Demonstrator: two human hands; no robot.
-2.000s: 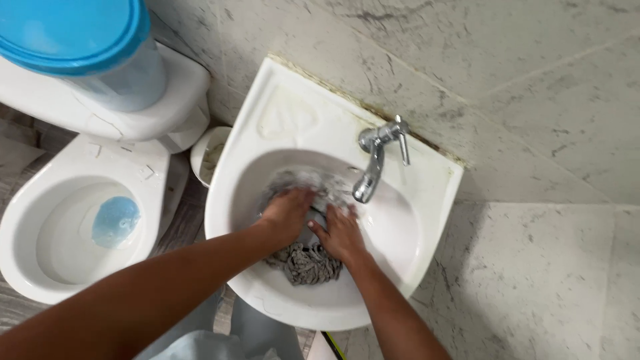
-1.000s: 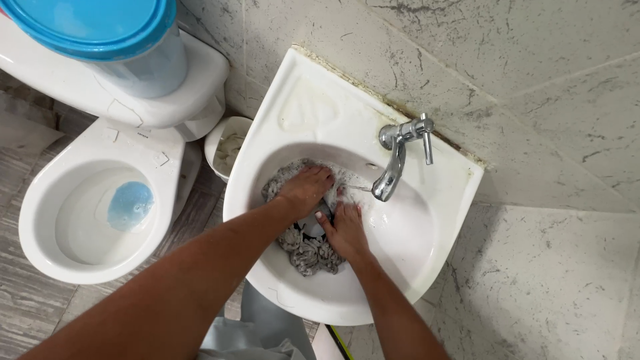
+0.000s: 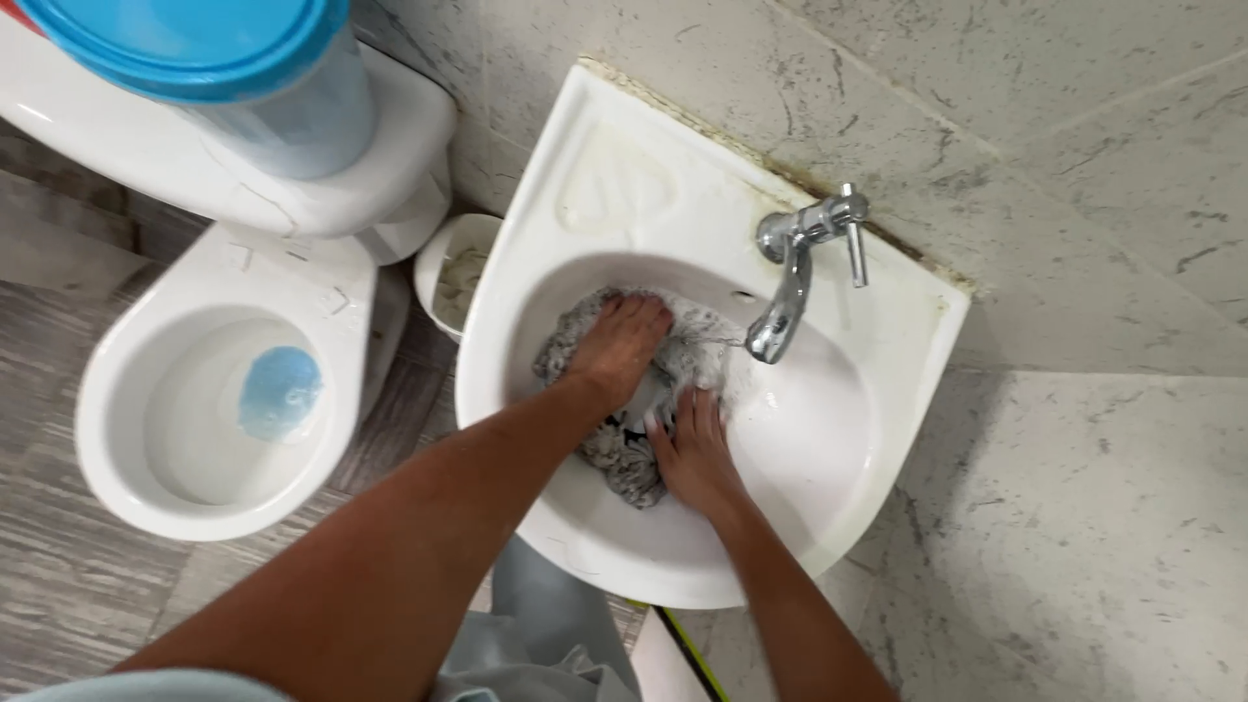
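A grey, stringy wet mop head lies in the left half of the white ceramic sink. My left hand presses flat on its upper part, fingers pointing toward the wall. At the mop head's right edge rests my right hand, its fingers slightly apart and touching the strands. Water runs from the chrome faucet onto the strands between and beyond my hands. Whether either hand grips any strands cannot be told.
Left of the sink stands a white toilet with blue water in its bowl. A bucket with a blue lid sits on the cistern. A small white bin is between toilet and sink. Marbled tile wall borders the sink's back.
Over the two seconds, my hands stay on the mop head in the sink. The mop head's strands now lie more bunched to the left than two seconds ago.
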